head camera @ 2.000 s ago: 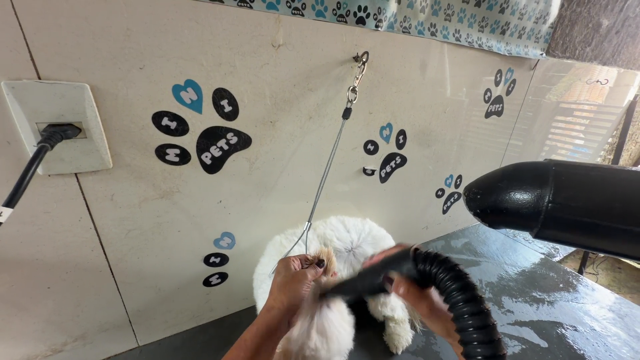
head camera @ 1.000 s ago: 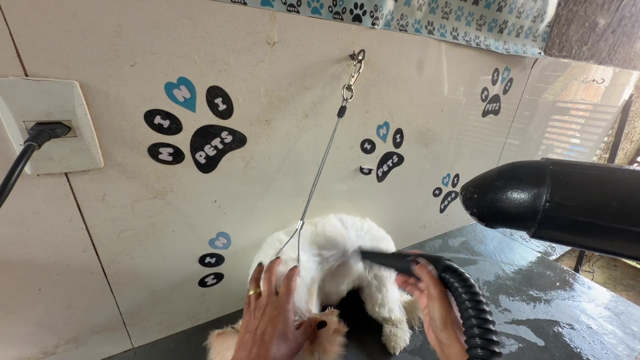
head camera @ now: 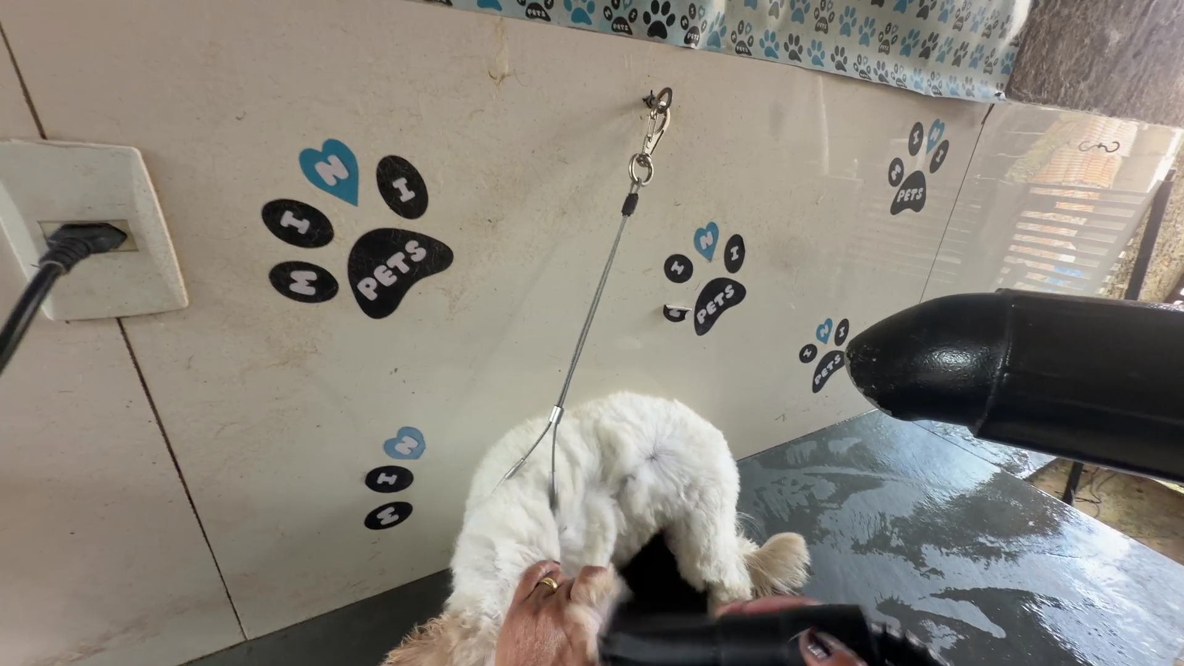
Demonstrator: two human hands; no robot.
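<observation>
A white, curly-coated dog stands on a dark tabletop, its coat tan at the lower left and on a tuft at right. A wire grooming loop runs from a wall hook down to the dog. My left hand, with a gold ring, holds a blurred, furry part of the dog, probably a paw, at the bottom centre. My right hand grips the black dryer nozzle, whose tip points left at that part, close to my left hand. A ribbed hose shows partly behind it at the bottom edge.
A large black rounded tube juts in from the right above the wet tabletop. A light wall with paw decals stands behind the dog. On the left, a black plug sits in a wall outlet. A paw-print cloth hangs along the top.
My left hand has gone from lying spread on the dog to holding a furry part lower down. The nozzle has moved down from the dog's back to beside that hand.
</observation>
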